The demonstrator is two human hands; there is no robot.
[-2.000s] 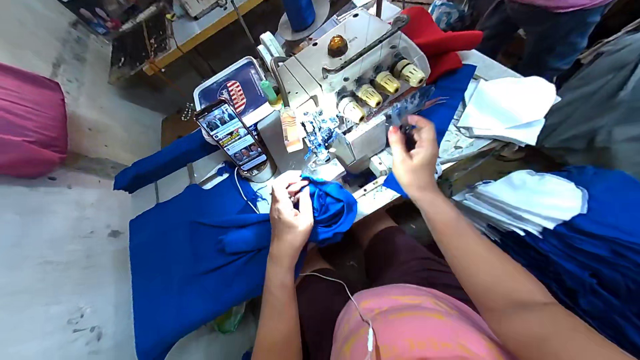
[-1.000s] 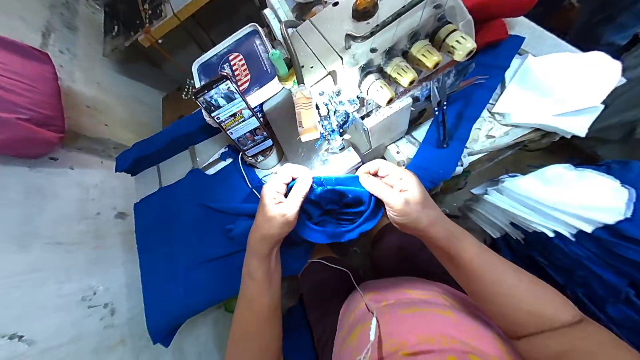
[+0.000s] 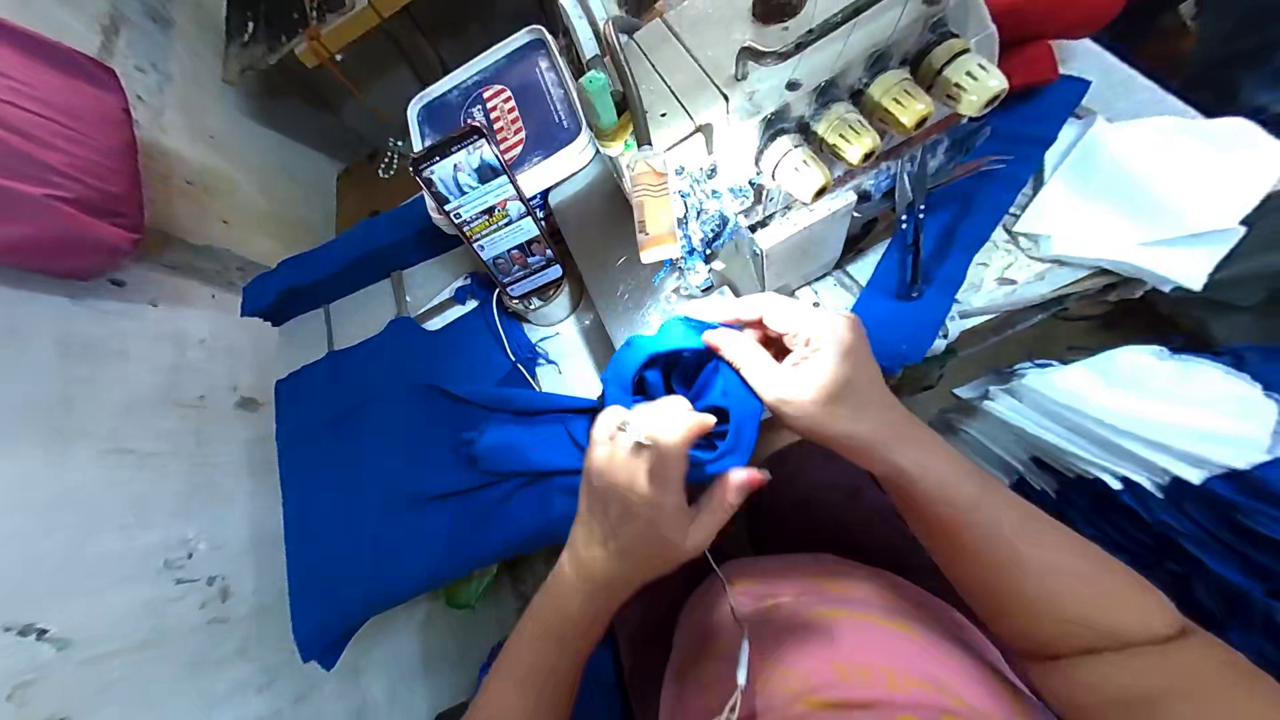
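A blue fabric garment piece (image 3: 430, 450) spreads across the left of the machine table, its gathered round opening bunched in front of the overlock sewing machine (image 3: 700, 60). My right hand (image 3: 800, 360) pinches the upper right edge of that opening between thumb and fingers, close to the machine's front. My left hand (image 3: 650, 480) lies over the lower left of the opening, thumb spread away from the fingers; whether it grips the cloth is hard to tell. Thread snippers (image 3: 910, 230) lie on a blue fabric strip (image 3: 930, 280) to the right of the machine.
A lit smartphone (image 3: 495, 215) leans before a white-rimmed plastic tub (image 3: 430, 100). Tension dials (image 3: 850, 133) line the machine's front. White cloth pieces (image 3: 1140, 200) lie at the right, above a stack of white and blue cloth (image 3: 1150, 410). Red fabric (image 3: 1050, 20) sits behind.
The snippers, in my right hand at first, now lie on the blue strip. My hands held the opening's edge stretched between them a second ago; my left hand has since moved down over the opening.
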